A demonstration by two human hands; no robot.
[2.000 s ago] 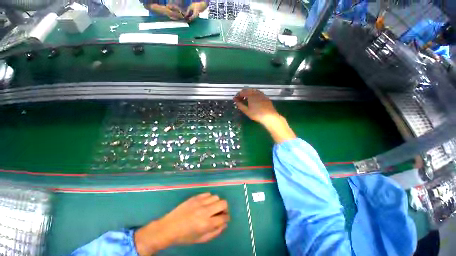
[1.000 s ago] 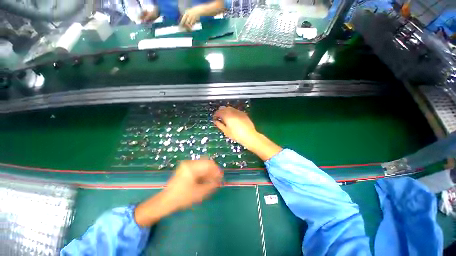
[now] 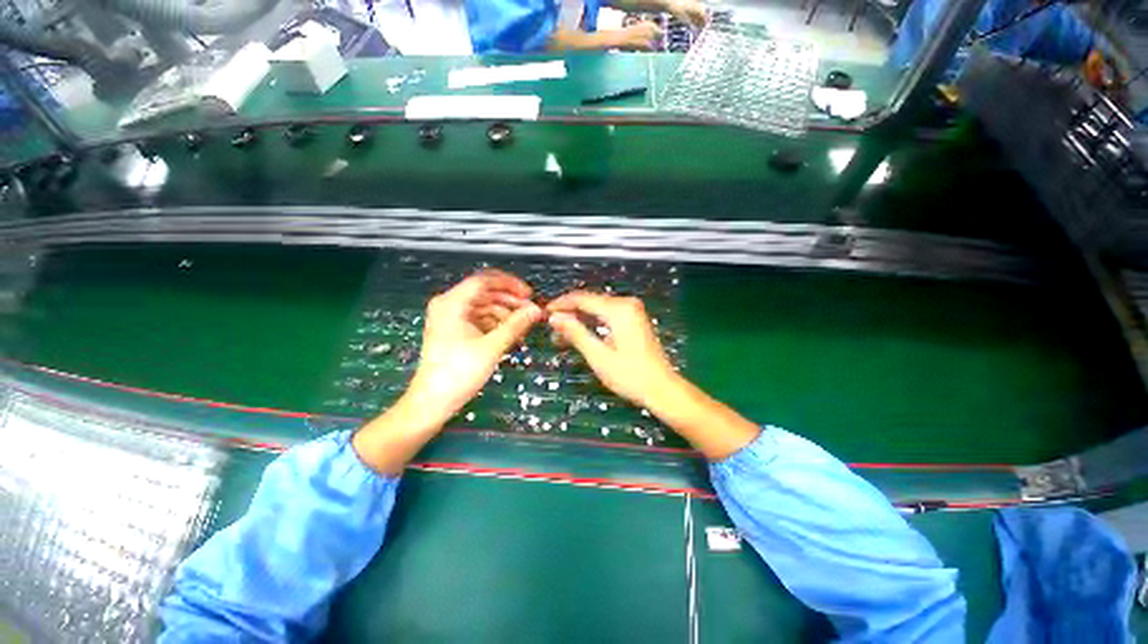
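A clear blister tray with rows of dark and shiny small parts lies on the green belt in front of me. My left hand and my right hand are over the tray, their fingertips meeting near its upper middle. Both hands pinch a tiny dark part between them; it is mostly hidden by the fingers and its type is unclear.
Glary stacked trays lie at the near left. A metal rail crosses behind the tray. A small white label and a blue cloth item are at right. Round black parts line the far side. A person's hands work opposite.
My left hand has moved from the near bench up over the tray. My right hand has come back from the tray's far side, and the fingertips now meet. The view has shifted left.
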